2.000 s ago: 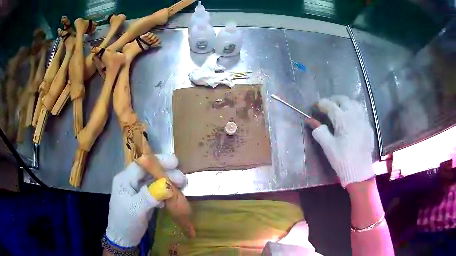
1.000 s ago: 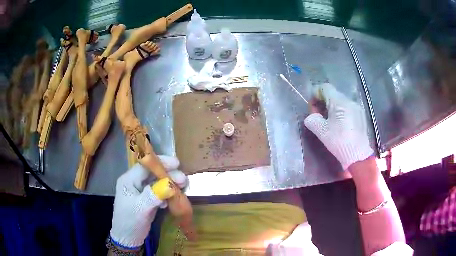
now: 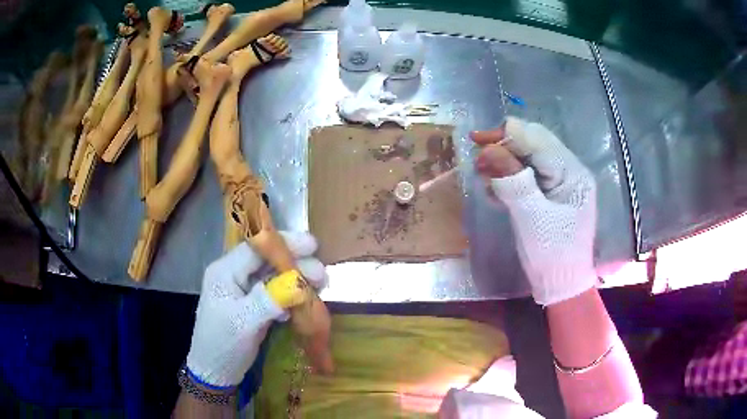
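My left hand [image 3: 258,307], in a white glove with a yellow wrap on the thumb, holds a small tan part [image 3: 278,252] with a dark-lined upper end over the bench edge. My right hand [image 3: 541,192], gloved with bare fingertips, pinches a thin pale stick [image 3: 438,180], slightly blurred, pointing left. The stick's tip is at or just beside a small white cap [image 3: 404,192]; contact is not clear. The cap stands on a stained brown board [image 3: 344,233].
Long tan leg-shaped parts [image 3: 184,168] are piled at the left. Two white bottles [image 3: 358,41], a crumpled white tissue [image 3: 373,102] and spare sticks [image 3: 422,110] stand behind the board. A small blue piece [image 3: 514,100] lies behind my right hand. Yellow cloth [image 3: 393,360] covers my lap.
My right hand has moved left, bringing the stick from the bare metal to the cap. My left hand still holds the tan part. The whole view has shifted slightly.
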